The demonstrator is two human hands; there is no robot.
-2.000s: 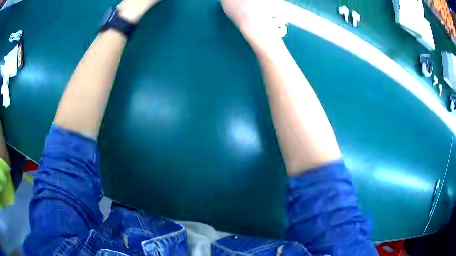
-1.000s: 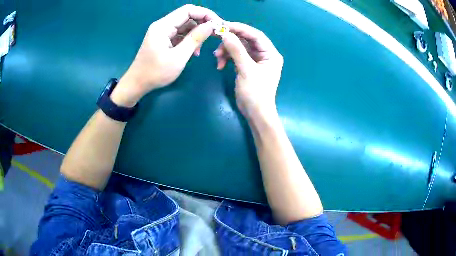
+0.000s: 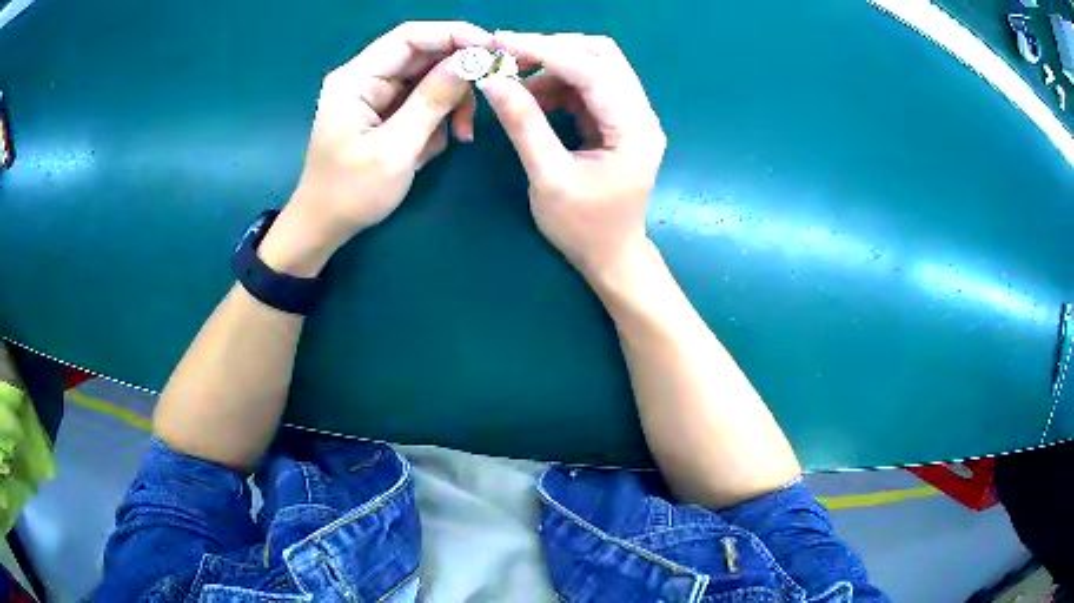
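A small white rounded piece is pinched between the thumb and fingers of my left hand. Beside it, a second small white piece with a yellowish spot is pinched in my right hand. The two pieces are side by side, touching or nearly so; the fingertips partly cover them. Both hands are bare and held above the dark green table, near the top of the view.
A curved white stripe crosses the upper right. Beyond it lie a coiled cable and small white pieces. A thin dark stick lies at the right edge. A person's yellow-green sleeve shows at lower left.
Two seconds ago both hands were reaching to the far side, mostly out of view. They came back with small pieces. Since one second ago, the white pieces show more clearly as two.
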